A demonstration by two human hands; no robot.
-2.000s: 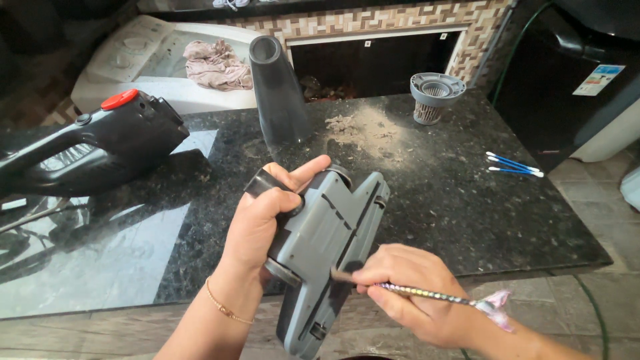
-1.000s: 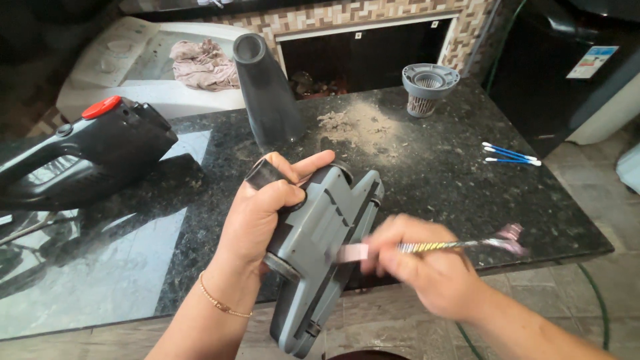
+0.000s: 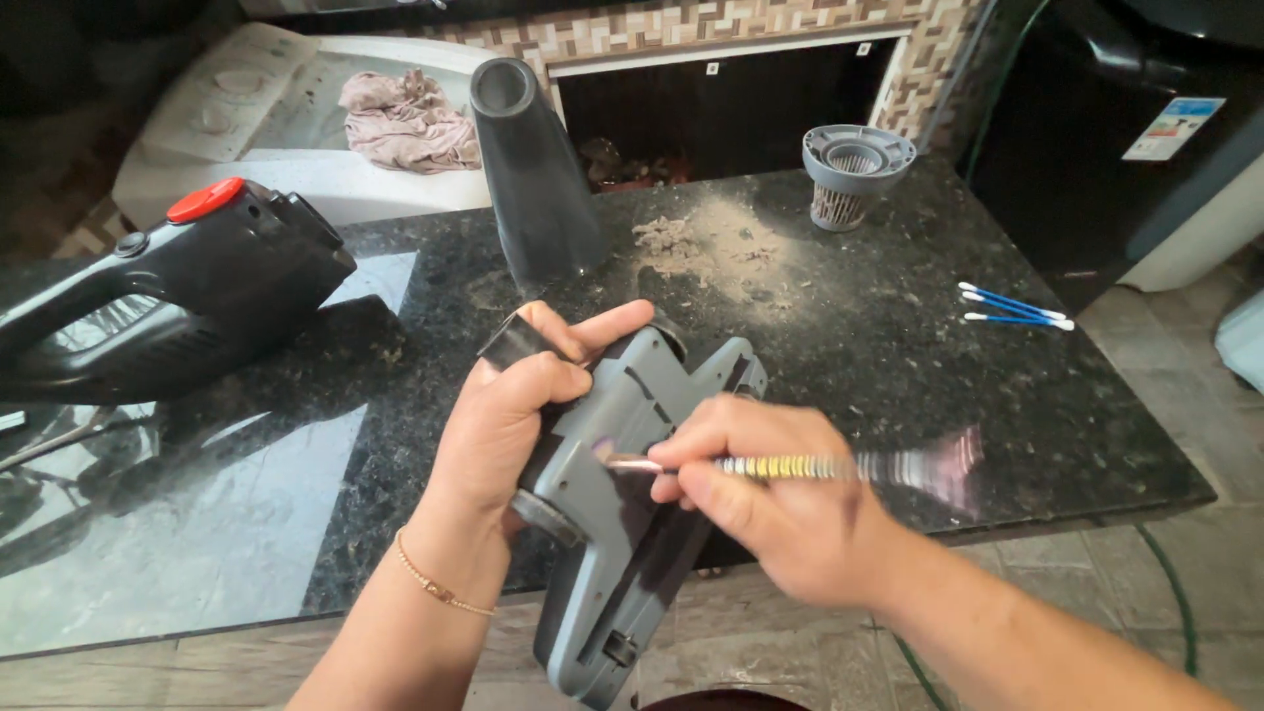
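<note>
My left hand point(image 3: 513, 415) grips the grey vacuum cleaner floor head point(image 3: 632, 395) by its dark neck, underside facing me, over the counter's front edge. Pinched between the fingers of my right hand point(image 3: 760, 474) is a small brush point(image 3: 790, 467) with a striped handle. The brush tip lies at the grey plate of the floor head, left of its long slot; the handle's far end is blurred. Beyond my hands, a dark tapered vacuum part point(image 3: 538, 178) stands beside a heap of dust point(image 3: 716, 247).
On the dark granite counter point(image 3: 987, 425) are a black handheld vacuum body point(image 3: 188, 286) at left, a grey filter piece point(image 3: 857, 173) at the back and several blue cotton swabs point(image 3: 1017, 308) at right. A crumpled cloth point(image 3: 405, 123) lies on a white washing machine point(image 3: 296, 109) behind.
The brush in my right hand has moved from the slot area to the grey plate on its left. My left hand keeps its hold on the floor head.
</note>
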